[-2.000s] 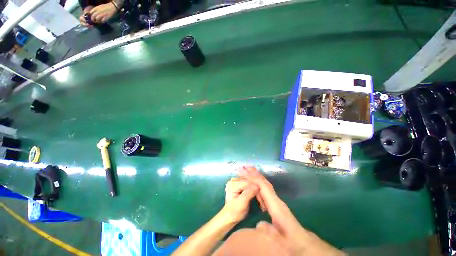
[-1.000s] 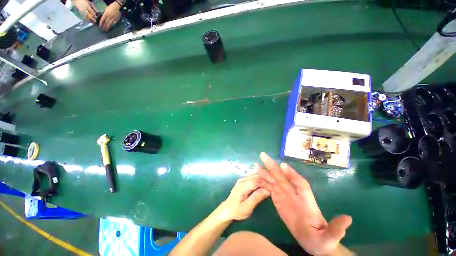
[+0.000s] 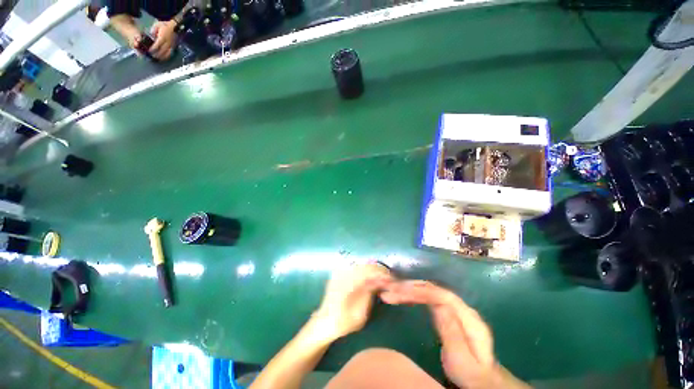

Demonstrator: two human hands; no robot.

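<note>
My left hand point(image 3: 352, 299) is low at centre over the green bench, its fingers curled. A thin dark edge shows at its fingertips; I cannot tell what it is. My right hand point(image 3: 463, 333) is just to the right, fingers extended toward the left hand and touching or nearly touching it; nothing shows in it. A black cylindrical housing point(image 3: 221, 230) lies on its side to the left, its patterned end facing left. The white and blue screw feeder point(image 3: 495, 197) stands to the right, beyond my hands.
A hammer point(image 3: 160, 262), yellow tape roll point(image 3: 51, 244) and black strap point(image 3: 71, 287) lie at left. Another housing point(image 3: 348, 74) is at the back. Black round parts point(image 3: 590, 215) and a black tray point(image 3: 662, 163) are at right. A person's hands point(image 3: 157, 39) show at upper left.
My right hand has turned from a spread palm to a more edge-on pose. The back housing has moved right, and a small black part at far left has also moved right.
</note>
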